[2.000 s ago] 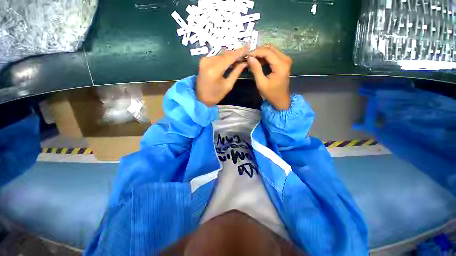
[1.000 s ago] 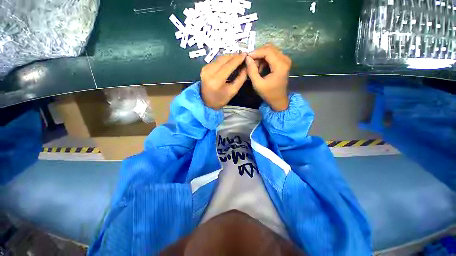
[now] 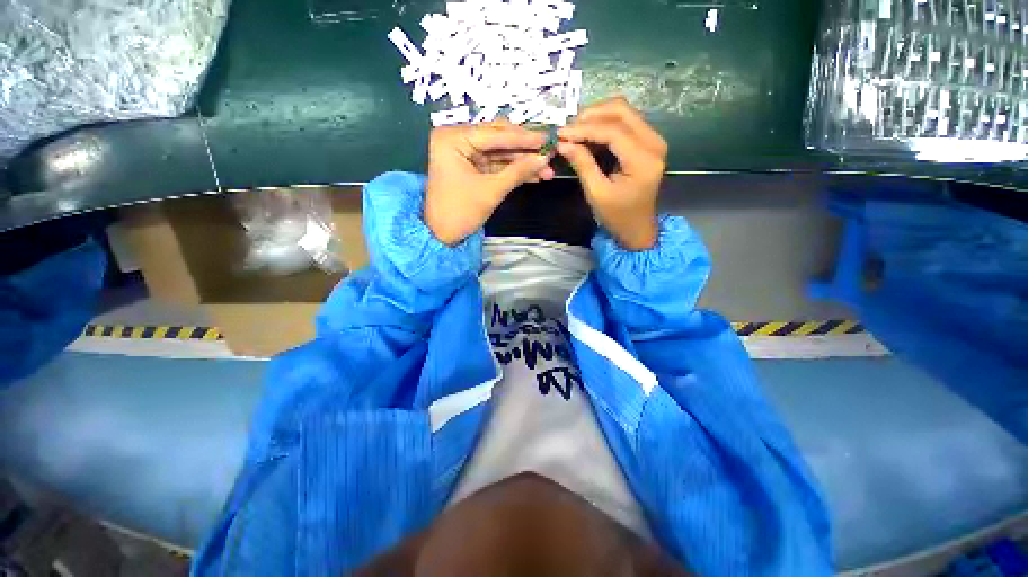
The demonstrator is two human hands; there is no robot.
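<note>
My left hand (image 3: 479, 175) and my right hand (image 3: 620, 163) meet at the fingertips over the bench's front edge. Between them they pinch a small dark component (image 3: 550, 143), mostly hidden by the fingers. A pile of white strip pieces (image 3: 490, 56) lies loose on the green bench just beyond the hands. Whether a white piece is on the held component cannot be told.
A large clear bag (image 3: 102, 68) lies on the left of the dark green bench (image 3: 316, 124). A clear blister tray with rows of parts (image 3: 924, 79) is on the right. A single white chip (image 3: 711, 19) lies right of the pile. An open cardboard box (image 3: 203, 254) stands below the bench.
My left hand has shifted left and its fingers lie flatter. The small dark component now shows between the fingertips. My right hand has moved only slightly.
</note>
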